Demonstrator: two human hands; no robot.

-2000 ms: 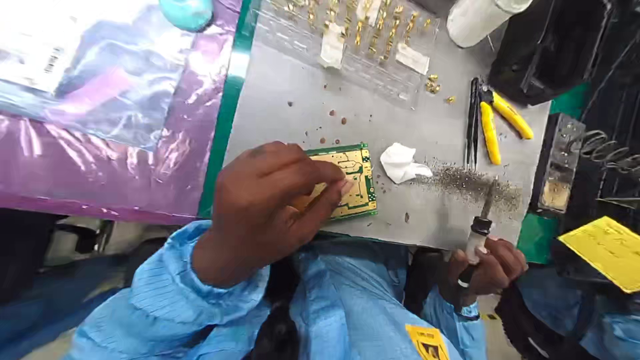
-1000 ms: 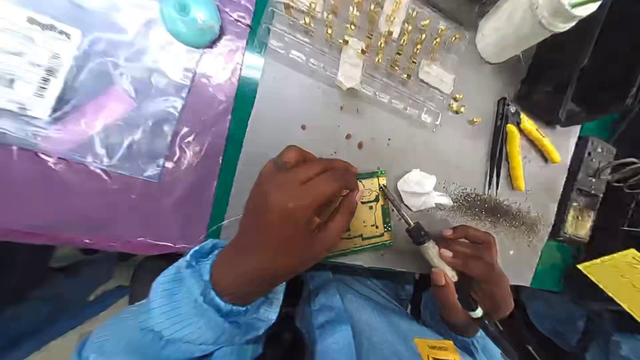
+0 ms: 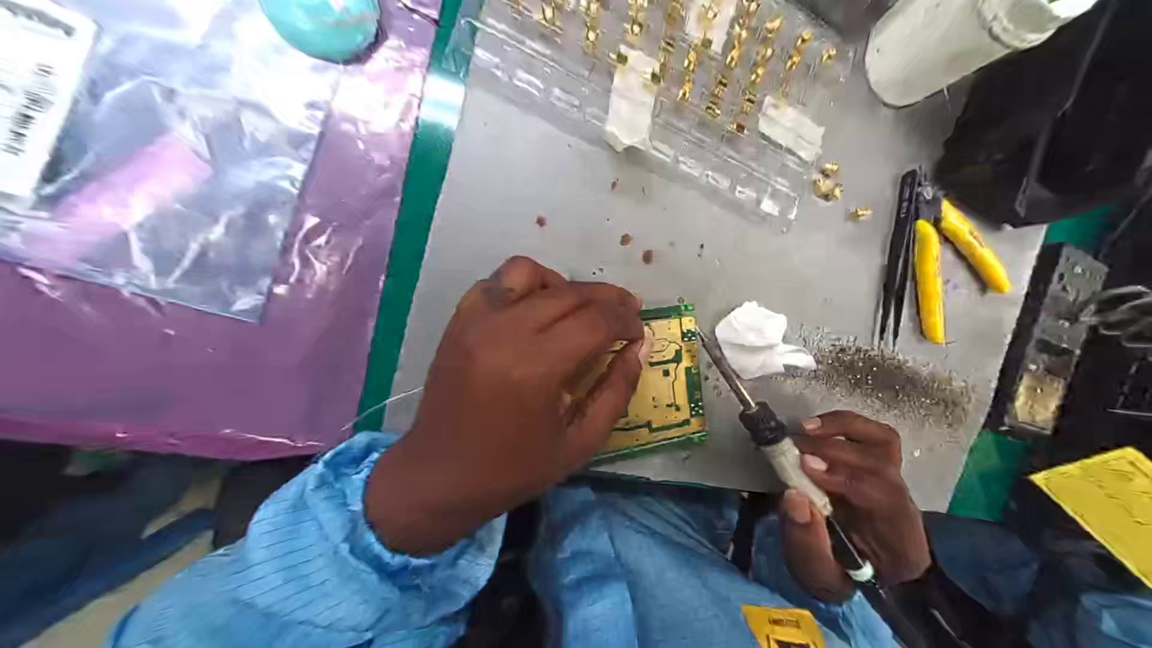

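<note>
My right hand [image 3: 855, 504] grips a soldering iron [image 3: 792, 463], its tip at the upper right edge of a gold and green circuit board [image 3: 666, 387]. Over the board's left part lies my left hand [image 3: 531, 387], thumb and fingertips pinched together near the upper middle. A thin wire [image 3: 387, 407], possibly solder, runs out from behind that hand to the left. What the fingertips hold is hidden. Crumpled white tissue [image 3: 756, 337] lies just right of the board, with dark granular debris [image 3: 891, 380] beyond it.
A clear plastic tray [image 3: 693, 144] holds small gold connectors at the back. Yellow-handled pliers [image 3: 931, 279] and black tweezers [image 3: 895, 261] lie on the right, near a white container [image 3: 936, 45] and a black holder [image 3: 1053, 117]. Plastic bags [image 3: 180, 180] cover the purple surface at left.
The soldering iron in my right hand has moved from the debris at the right to the board's upper right edge. My left hand stays over the board.
</note>
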